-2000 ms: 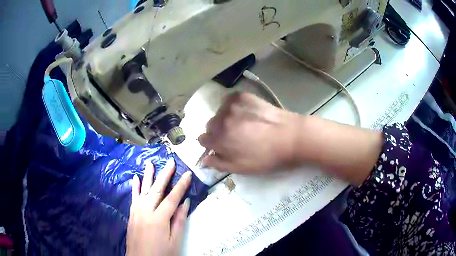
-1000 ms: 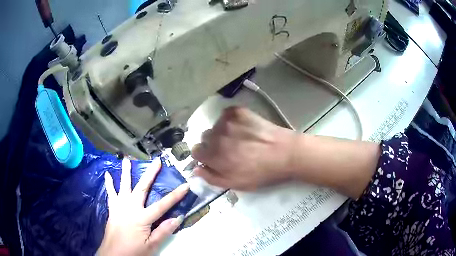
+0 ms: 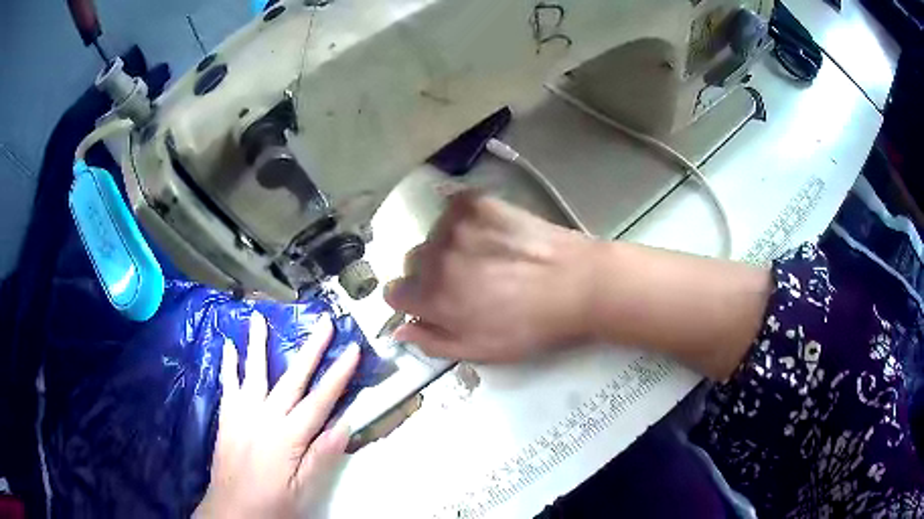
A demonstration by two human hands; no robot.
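Note:
Shiny navy-blue quilted cloth [image 3: 132, 395] lies on the machine bed at the lower left, its edge at the presser foot [image 3: 326, 294] under the head of the cream sewing machine [image 3: 405, 101]. My left hand [image 3: 279, 421] lies flat on the cloth, fingers spread, just in front of the needle area. My right hand [image 3: 486, 284] is curled low over the bed, right of the presser foot. Small metal tips show by its fingers, perhaps thread snips; most of that item is hidden in the hand.
A bright blue lamp [image 3: 117, 243] hangs at the head's left end. A black device [image 3: 471, 142] with a white cable [image 3: 699, 177] lies on the bed. A printed ruler [image 3: 608, 400] runs along the front edge. Black looped handles [image 3: 795, 53] lie far right.
My left hand moved left from two seconds ago, and its fingers are now slightly closer together than one second ago. My right hand stays beside the presser foot. The view shifted slightly.

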